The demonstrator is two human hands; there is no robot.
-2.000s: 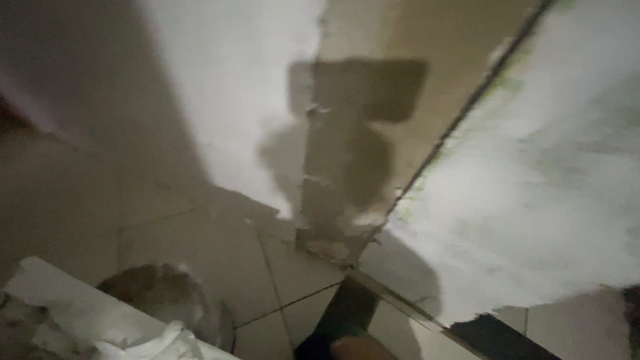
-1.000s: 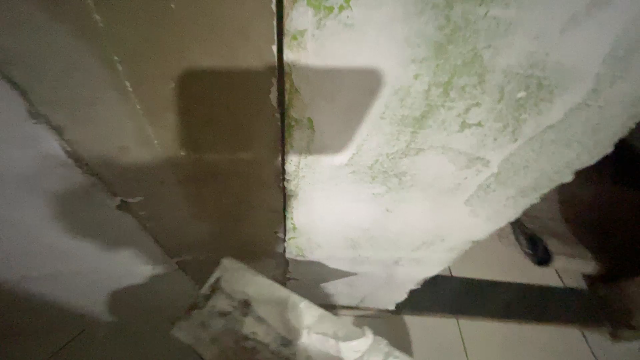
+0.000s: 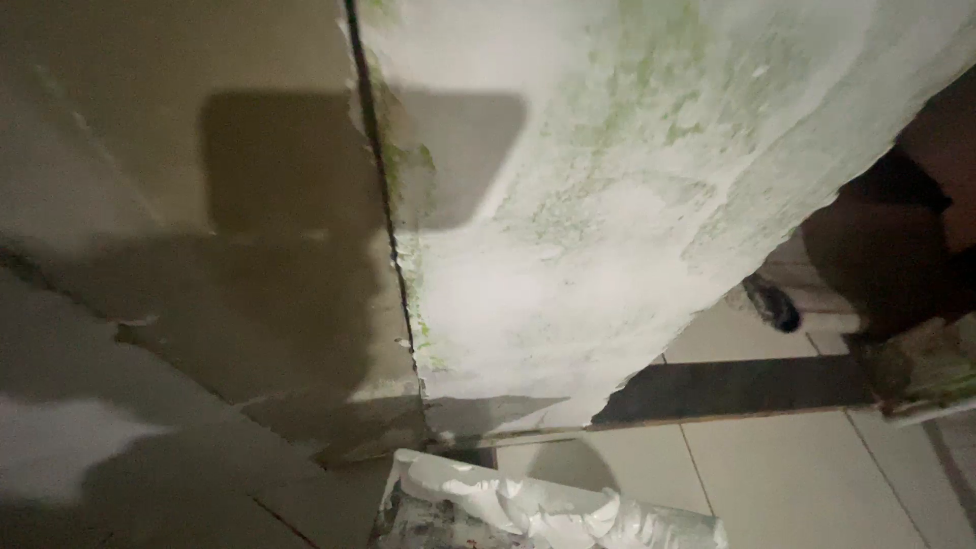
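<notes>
Neither of my hands shows in the head view now. At the bottom centre is a flat board or blade [image 3: 442, 518] with thick white paste [image 3: 564, 511] heaped along its edge; what holds it is out of view. Beyond it rises a wall corner with a dark vertical crack [image 3: 374, 137]. Right of the crack, the wall face [image 3: 534, 305] is whitish with green patches. The brownish wall face [image 3: 305, 46] on the left bears a blocky dark shadow and a rounded one below.
Light floor tiles [image 3: 770, 457] lie at the lower right, crossed by a dark strip [image 3: 747, 389] at the wall's end. A dark, rounded object [image 3: 774, 305], too unclear to name, is on the floor beyond the ragged wall edge [image 3: 839, 194].
The view has swung right along the wall since two seconds ago. The paste-laden board, at lower left then, is at the bottom centre now. The round container seen earlier is out of view.
</notes>
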